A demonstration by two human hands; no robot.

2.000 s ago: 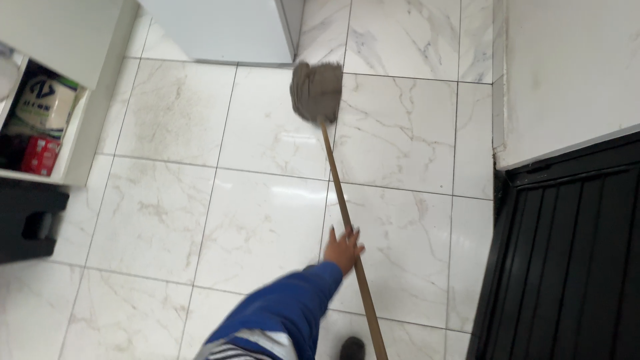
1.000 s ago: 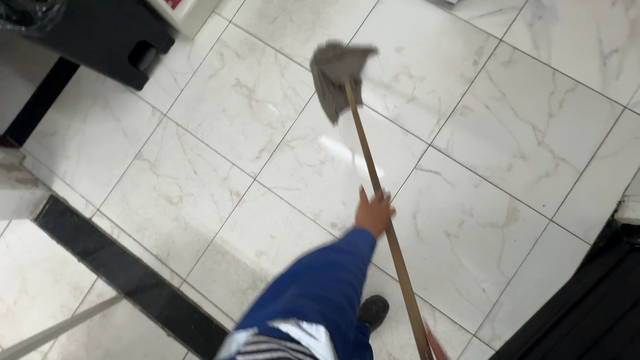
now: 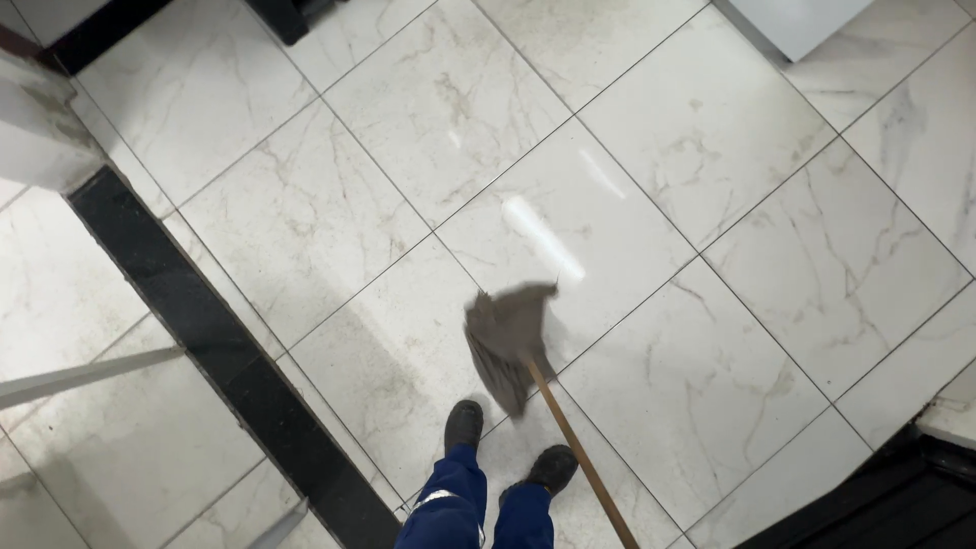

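A grey-brown cloth mop head [image 3: 512,335] lies spread on the white marble-look tile floor [image 3: 640,335], just ahead of my black shoes. Its edges are blurred. From it the wooden mop handle [image 3: 579,450] slants down to the right, past my right shoe, and leaves the view at the bottom edge. Neither of my hands is in view, so their hold on the handle is hidden.
A black threshold strip [image 3: 229,358] runs diagonally along the left, beside a stained wall end [image 3: 46,122]. A grey cabinet corner [image 3: 793,23] stands at the top right. A black slatted surface [image 3: 892,496] fills the bottom right corner. My shoes [image 3: 463,427] are at bottom centre.
The mop head has come close to my feet; a second ago it was farther out. The hand and blue sleeve seen on the handle earlier have left the view.
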